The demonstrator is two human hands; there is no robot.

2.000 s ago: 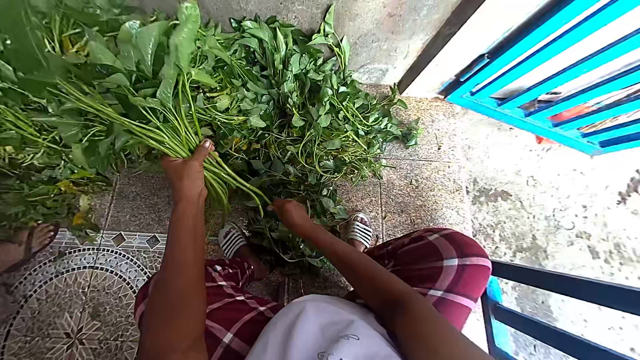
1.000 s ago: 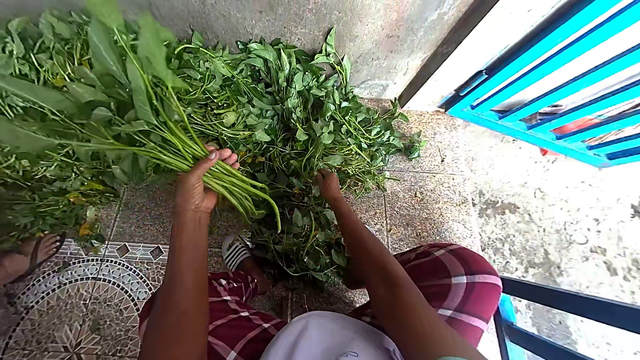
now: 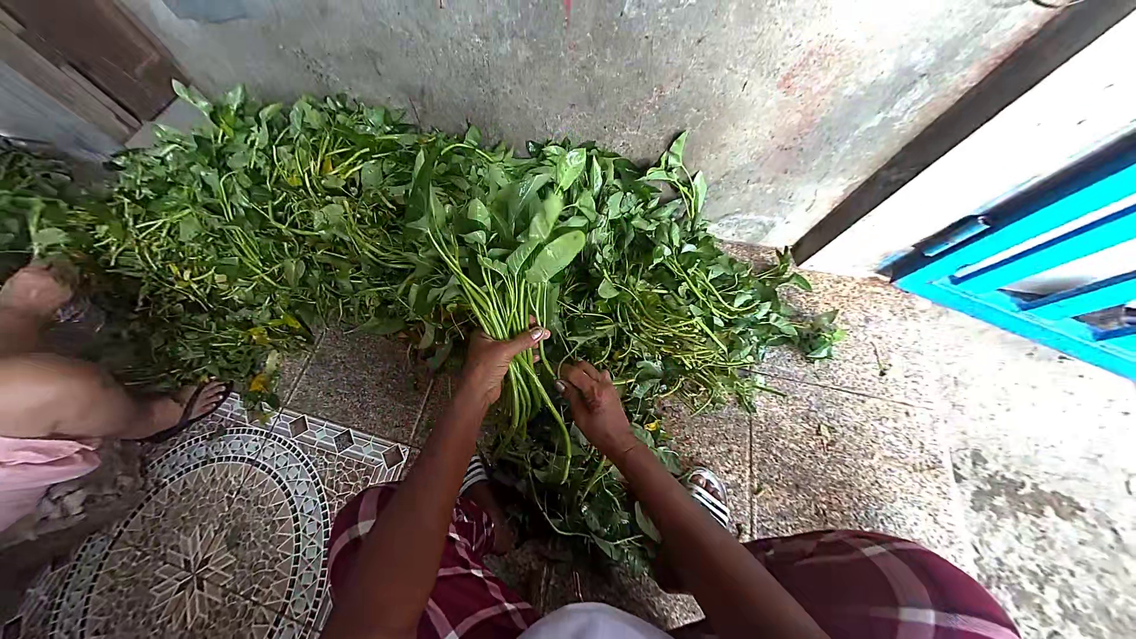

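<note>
My left hand (image 3: 499, 359) is closed around the stems of a bunch of leafy greens (image 3: 510, 306), which look like water spinach, with the leaves pointing up and away from me. Just right of the lower stems is my right hand (image 3: 596, 404), its fingers bent near a stem; whether they pinch it is not clear. A long heap of the same greens (image 3: 293, 213) lies behind both hands, along the wall. Loose greens (image 3: 590, 506) also lie between my feet, under my hands.
A concrete wall (image 3: 577, 80) stands behind the heap. Another person's hand (image 3: 37, 288) and sandalled foot (image 3: 186, 408) are at the left. A blue slatted gate (image 3: 1021, 284) is at the right. The tiled floor (image 3: 852, 435) has a round mosaic (image 3: 200, 541) at lower left.
The view has shifted left. The bunch in my left hand now stands more upright, where it leaned left before. My right hand has come from the heap to beside the bunch's stems.
</note>
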